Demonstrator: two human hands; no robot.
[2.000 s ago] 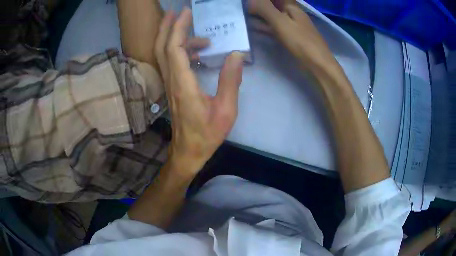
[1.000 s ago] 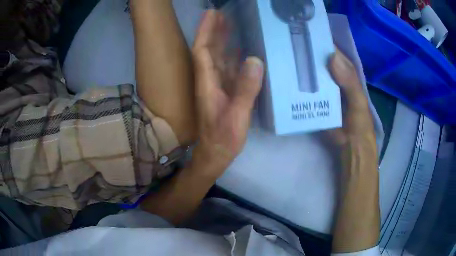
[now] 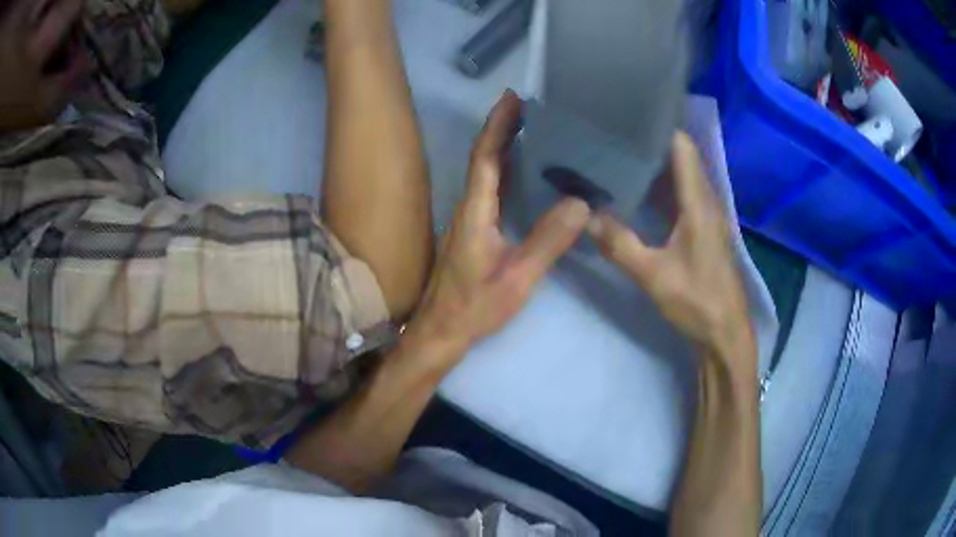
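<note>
A folding carton [image 3: 611, 79], pale grey and blurred, is at the top centre, cut off by the upper edge of the picture. Its near end has a panel with a dark oval mark or opening. My left hand [image 3: 480, 257] holds the carton's left side, with the thumb on the near end. My right hand [image 3: 687, 260] holds the right side, with its thumb close to the left thumb. No print can be read on the carton. Whether anything is inside is hidden.
White foam sheet [image 3: 582, 372] covers the bench. A blue tote [image 3: 788, 194] with red and white items stands at upper right, flat cartons [image 3: 828, 430] at lower right. Dark grey tubes [image 3: 495, 40] lie beyond. A co-worker's plaid sleeve [image 3: 194, 315] and bare forearm are close at left.
The carton has been turned: the "MINI FAN" face no longer shows and an end panel faces me. Both thumbs have come together at that end. More of the tote and the grey tubes show.
</note>
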